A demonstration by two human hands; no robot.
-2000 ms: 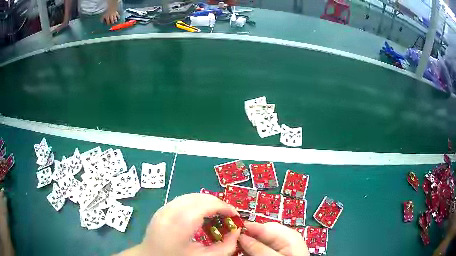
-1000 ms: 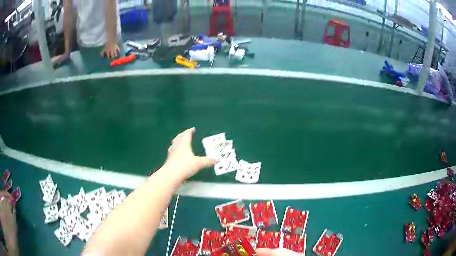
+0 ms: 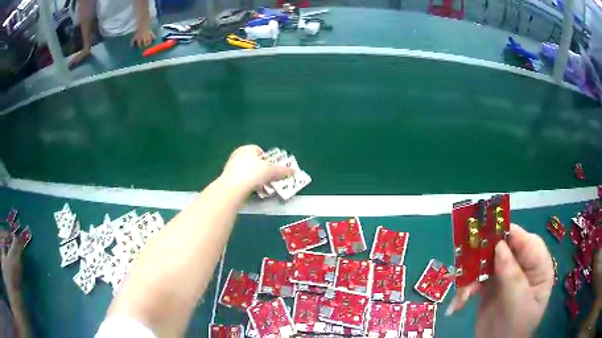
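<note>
My left hand (image 3: 249,170) is closed over a small group of white plates (image 3: 285,175) at the near edge of the belt and partly covers them. My right hand (image 3: 518,280) is raised at the right and holds a red base (image 3: 480,236) upright between thumb and fingers, its gold contacts showing. Joined units (image 3: 313,267), red with thin white rims and grey patches, lie grouped on the worktop in front of me, some overlapping. A pile of white plates (image 3: 107,246) lies at the left, partly hidden by my left forearm.
The green belt (image 3: 369,119) crosses the view, with a white edge (image 3: 356,203) nearest me. Loose red bases (image 3: 584,244) lie at the far right. Other people's hands show at both sides. Across the belt are a person, an orange-red tool (image 3: 160,47) and a yellow tool (image 3: 241,42).
My left hand has gone from the work in front of me to the belt and closed on the plates there. My right hand has moved right and up with a red base.
</note>
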